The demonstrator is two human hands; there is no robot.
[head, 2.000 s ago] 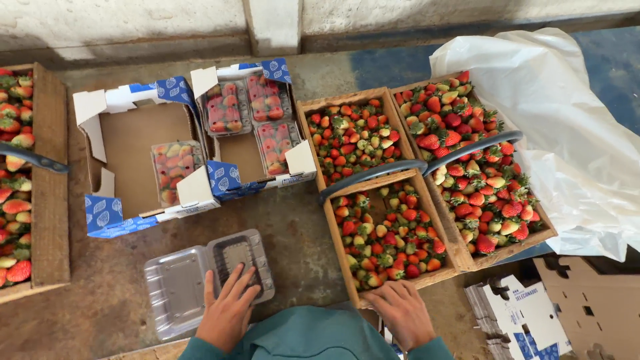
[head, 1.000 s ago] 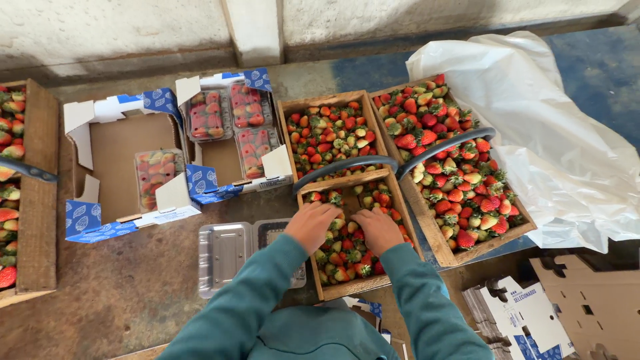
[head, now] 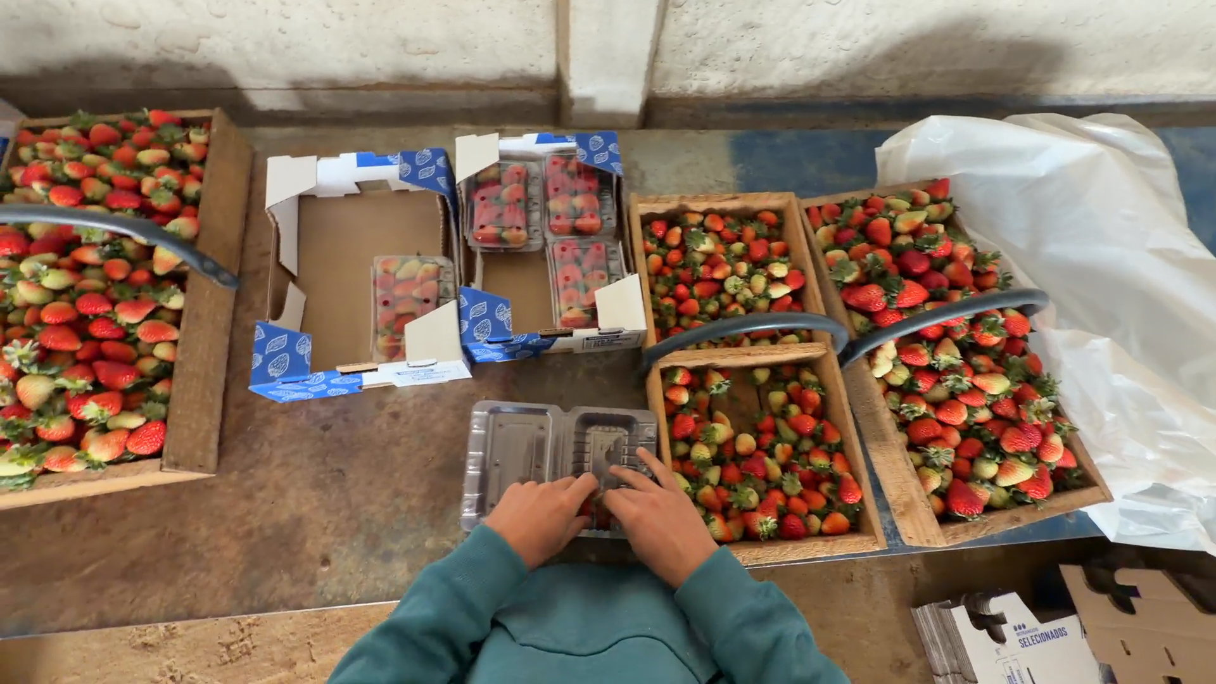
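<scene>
An open clear plastic clamshell box (head: pixel 513 456) lies on the table in front of me, its two halves side by side. Over the near end of its right half are my left hand (head: pixel 543 513) and my right hand (head: pixel 660 513), fingertips close together. Some red strawberries (head: pixel 600 513) show between them, partly hidden by the fingers; whether either hand grips one is unclear. Right beside the clamshell stands a divided wooden crate (head: pixel 860 475) of strawberries with a dark curved handle (head: pixel 750 325). The bottom of its near compartment shows at the far side.
Two blue and white cardboard trays (head: pixel 309 366) (head: pixel 489 328) hold filled clamshells (head: pixel 410 294). Wooden crates of strawberries stand at the left (head: pixel 195 399) and right (head: pixel 879 456). White plastic sheeting (head: pixel 1111 313) lies far right. Flat cardboard pieces (head: pixel 1035 636) are below the table's edge.
Both hands went from the table side into the crate's near compartment, and are now over the clamshell's right half. Strawberries now show there; two seconds ago that half looked empty.
</scene>
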